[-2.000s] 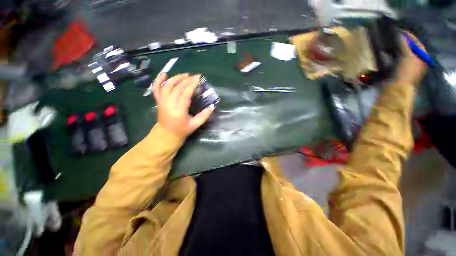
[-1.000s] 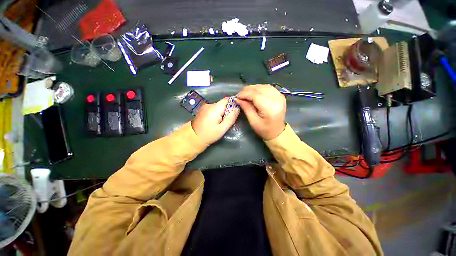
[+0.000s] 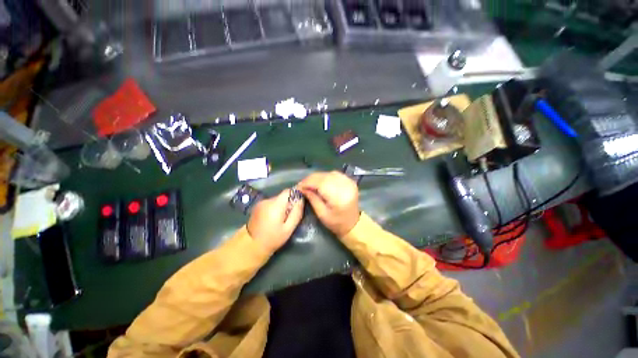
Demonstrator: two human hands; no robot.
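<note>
My left hand (image 3: 275,222) and my right hand (image 3: 334,201) meet over the green mat. My left hand holds a small patterned part (image 3: 294,196), perhaps a circuit board, mostly hidden by the fingers. My right fingertips pinch at its upper right side. A small dark piece with a pale round spot (image 3: 245,199) lies just left of my left hand. A white rectangle (image 3: 252,168) lies above it. Slim silver tweezers (image 3: 378,172) lie right of my right hand.
Three black housings with red spots (image 3: 139,227) stand at left. A white stick (image 3: 235,156), a silver bag (image 3: 172,143) and a brown-black block (image 3: 345,142) lie farther back. A tan board (image 3: 421,149), the soldering station (image 3: 515,120), a blue-handled iron (image 3: 556,117) and a black cabled tool (image 3: 470,212) are at right.
The right hand has left the blue handle and come beside the left hand. Since one second ago both hands keep the small part between them; the view has tilted and shifted.
</note>
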